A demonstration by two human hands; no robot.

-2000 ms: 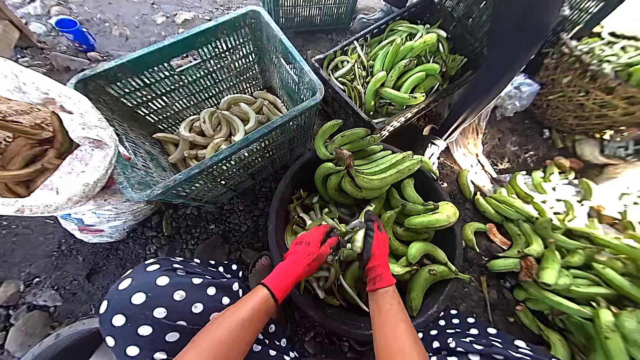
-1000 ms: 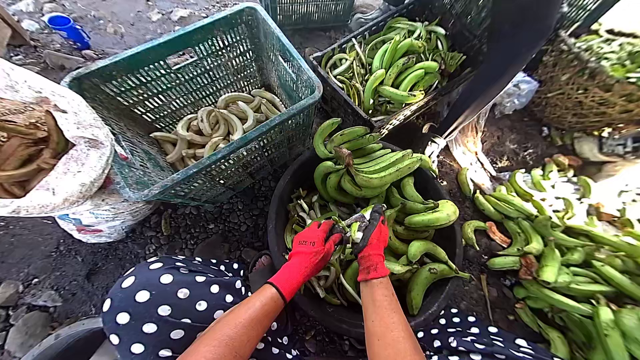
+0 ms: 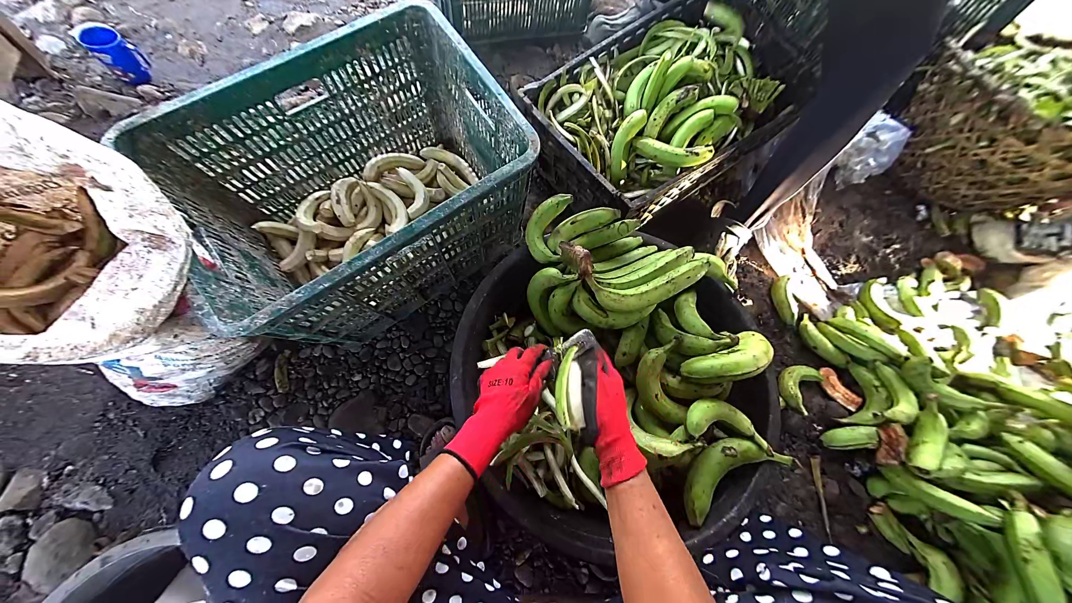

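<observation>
Both hands wear red gloves with dark palms, over a round black tub [image 3: 758, 494]. My left hand [image 3: 512, 389] closes its fingers at the left side of a partly peeled green banana [image 3: 570, 389]. On the banana's other side is my right hand [image 3: 607, 410], with a small metal blade [image 3: 579, 339] showing at its fingertips; its grip is partly hidden. Cut peel strips [image 3: 548, 469] lie below the hands. A bunch of green bananas [image 3: 645, 280] rests at the tub's far side, with loose ones to the right.
A green plastic crate [image 3: 402, 260] holds peeled bananas [image 3: 368, 209]. Beyond the tub, a black crate [image 3: 578, 155] holds green bananas and peels. A white sack [image 3: 146, 243] stands left, a wicker basket [image 3: 963, 142] far right. Green bananas [image 3: 930, 435] are heaped on the ground at right.
My hands have shifted slightly, and the banana between them now stands more upright, with its pale flesh and green peel showing. The blade at my right fingertips is now plainer to see.
</observation>
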